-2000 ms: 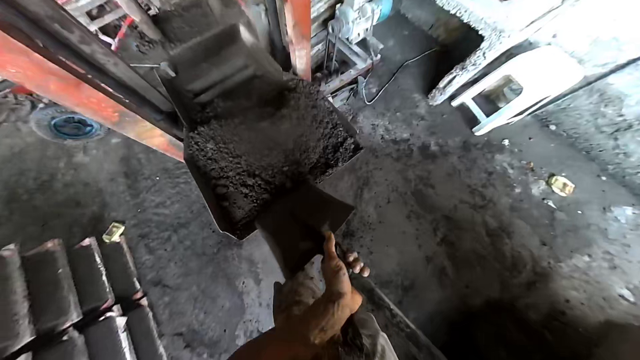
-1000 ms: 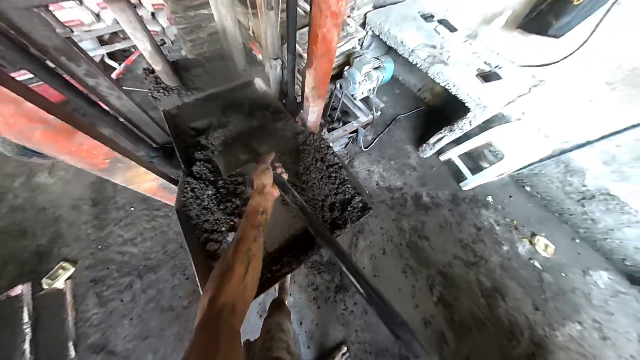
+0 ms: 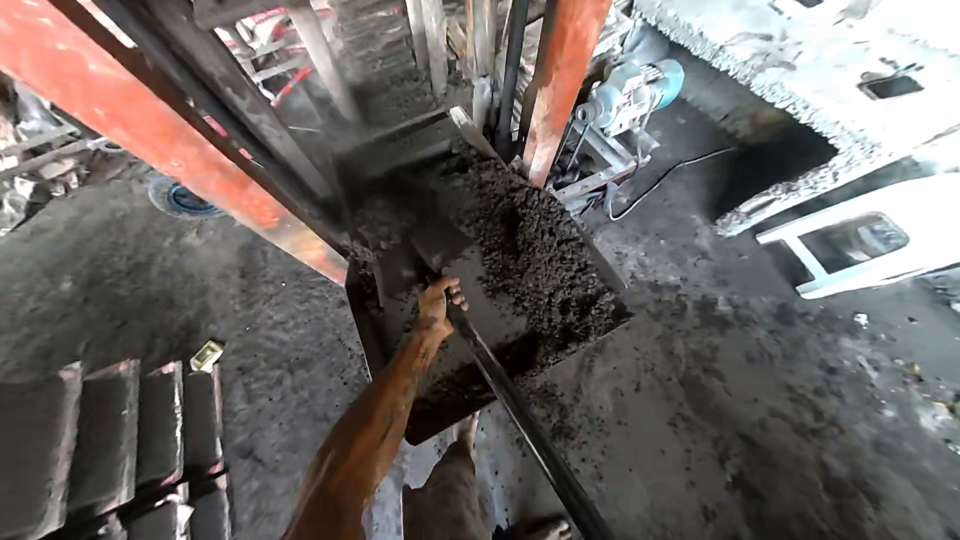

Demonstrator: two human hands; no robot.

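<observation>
My left hand [image 3: 441, 304] is closed around the dark shaft of a shovel [image 3: 510, 397], low down near its blade. The blade lies against the dark granular material [image 3: 540, 255] in a metal tray [image 3: 360, 322] at the middle of the head view. Dust or blur partly veils the blade and the tray's far left. From my hand the shaft slopes down to the lower right and leaves the frame at the bottom edge. My right hand is out of view. A bare patch of the tray's bottom shows just right of my left hand.
Orange steel posts [image 3: 562, 90] rise behind and left of the tray. A motor [image 3: 630, 94] on a stand, with a cable, sits beyond it. Rough concrete slab [image 3: 787, 60] and white plastic stool [image 3: 862, 240] are at right. Dark stacked slabs [image 3: 157, 420] lie lower left. My feet are below the tray.
Two seconds ago the shovel blade was at the tray's near edge; now it is inside the tray, farther left. The material near the middle has been cleared down to the tray's bottom. The view has shifted.
</observation>
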